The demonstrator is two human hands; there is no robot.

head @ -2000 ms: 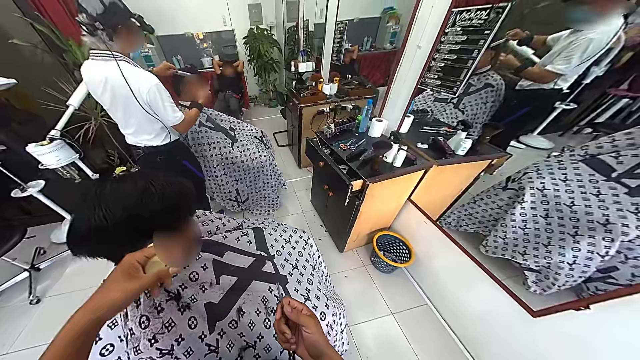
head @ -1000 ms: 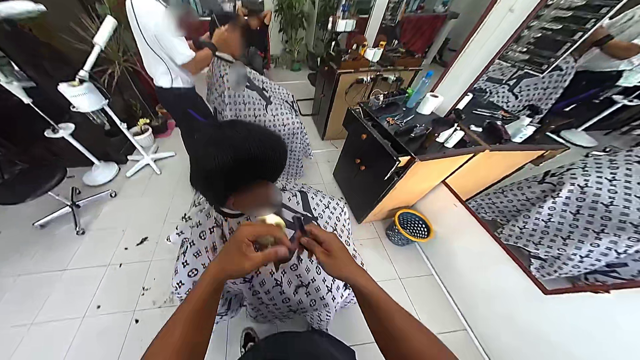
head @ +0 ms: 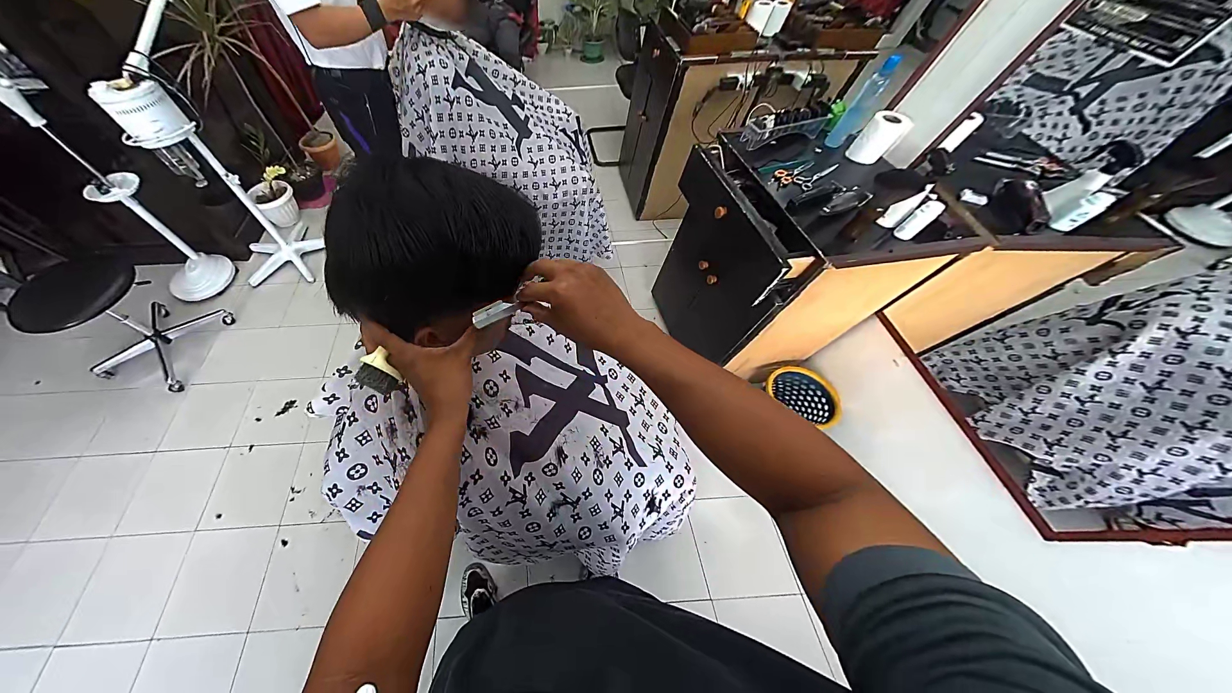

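A seated person with black hair wears a white patterned barber cape with cut hair on it. My left hand lies against the side of the head near the ear and holds a neck duster brush with a cream handle, its dark bristles pointing down and left. In my right hand is a straight razor, its pale metal part close to the side of the face, just right of my left fingers. The razor's exact contact with the skin cannot be made out.
A black drawer cabinet bears scissors, a paper roll and a spray bottle. Nearby are a basket, a stool and a white salon lamp. Behind, a co-worker stands by another caped person.
My hands have moved from in front of the seated person to the side of the head. One second ago they were close together over the cape. The view has shifted.
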